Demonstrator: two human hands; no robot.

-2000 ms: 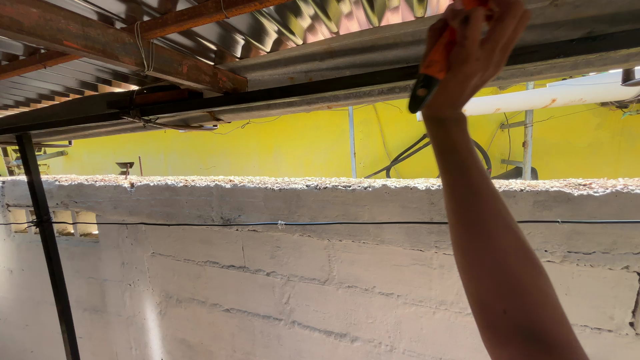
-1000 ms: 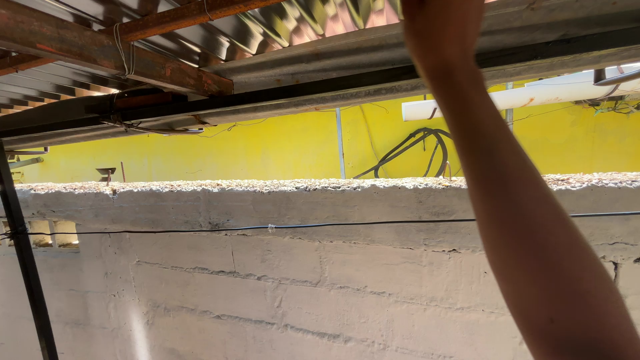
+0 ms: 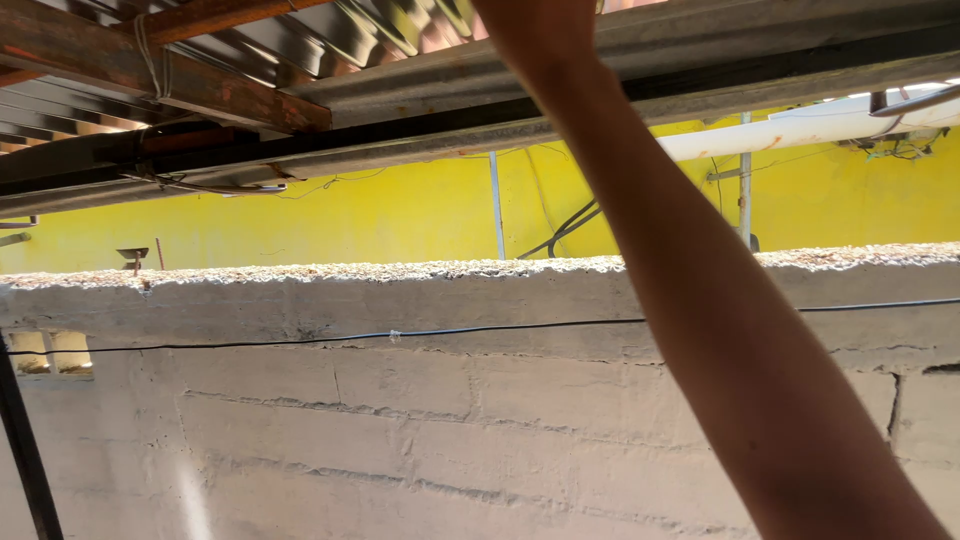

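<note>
My right forearm rises from the lower right corner to the top edge. Only the wrist and heel of my right hand show; the fingers, and anything in them, are cut off by the frame. The hand is just below or in front of the corrugated roof sheets, near a long grey metal channel with a dark bar along it. To its left, a rusty steel beam with wire tied round it ends near the channel. My left hand is out of view.
A rough-topped block wall crosses the view, with a black cable strung along it. Behind stand a yellow wall, a white pipe and a thin upright pole. A dark post leans at left.
Two seconds ago my right hand showed an orange and black tool in its grip; now its fingers are beyond the top edge. The hand appears farther left in the view.
</note>
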